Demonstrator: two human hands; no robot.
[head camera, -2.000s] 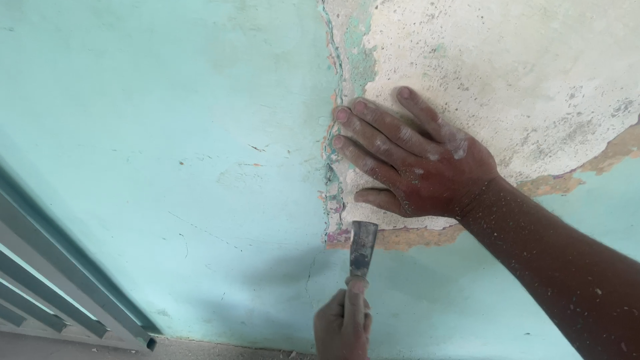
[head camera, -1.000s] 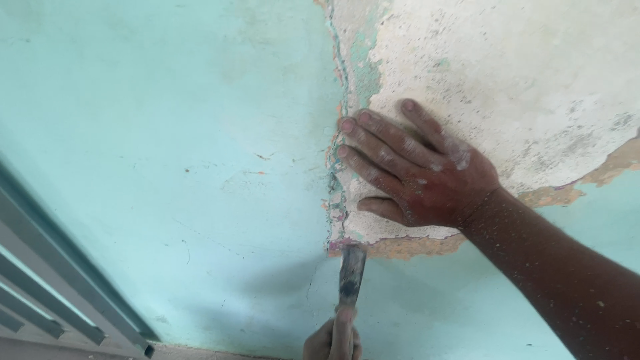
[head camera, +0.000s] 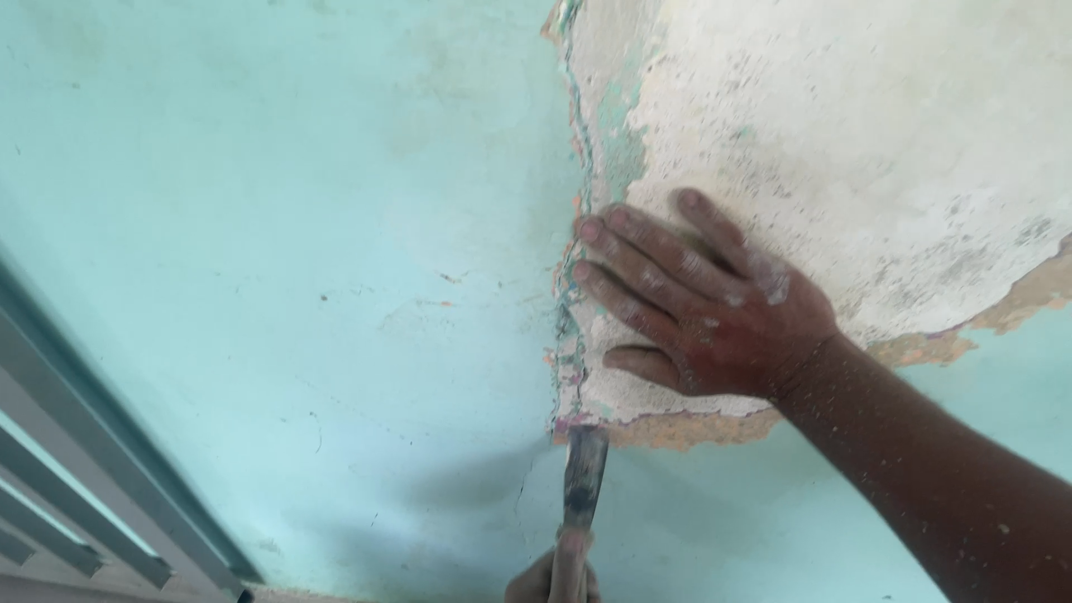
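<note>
My left hand, partly cut off by the bottom edge of the view, grips a scraper with a flat, stained metal blade. The blade points up, its tip at the lower left corner of a patch of bare whitish plaster. My right hand, dusted with white, lies palm toward the wall on this patch, fingers spread and holding nothing. Its fingertips reach a ragged vertical crack with flaking paint. Turquoise painted wall surrounds the patch on the left and below.
A grey metal frame with slanting bars stands at the lower left, close to the wall. A tan, broken plaster edge runs along the underside of the patch. The wall's foot shows at the bottom.
The scraper blade has moved down a little, from over the bare plaster to its lower edge. My right hand stays in about the same place on the wall.
</note>
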